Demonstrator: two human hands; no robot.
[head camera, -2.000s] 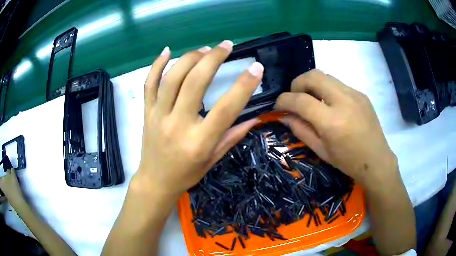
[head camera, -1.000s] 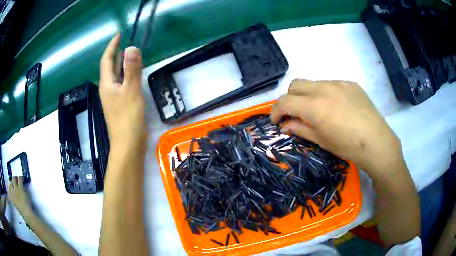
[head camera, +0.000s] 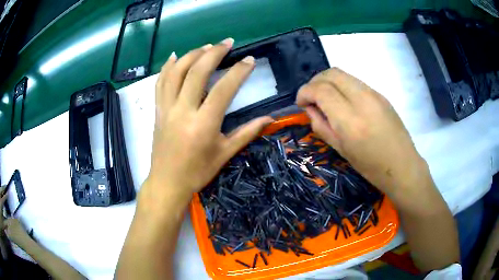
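A black phone middle frame (head camera: 301, 52) lies at a slant behind the orange parts tray (head camera: 306, 269), on white. My left hand (head camera: 191, 120) is spread over its left end, fingertips past the far edge and thumb at the near edge, resting on it. My right hand (head camera: 355, 117) has thumb and index finger pinched at the frame's near edge, by the tray's far rim. Whether a strip is between those fingertips is hidden. Many loose black strips (head camera: 273, 191) fill the tray.
A stack of frames (head camera: 92, 186) stands left, another stack (head camera: 459, 104) right, both on the white bench cover (head camera: 148, 104). Single frames lie on the green belt (head camera: 219, 22), one at upper left (head camera: 116, 54). At far left, another person's hands (head camera: 16, 232) hold a small frame.
My left hand has come back from the belt onto the frame. My right hand has moved from the strips up to the frame's near edge. A single frame now lies on the belt behind the left stack.
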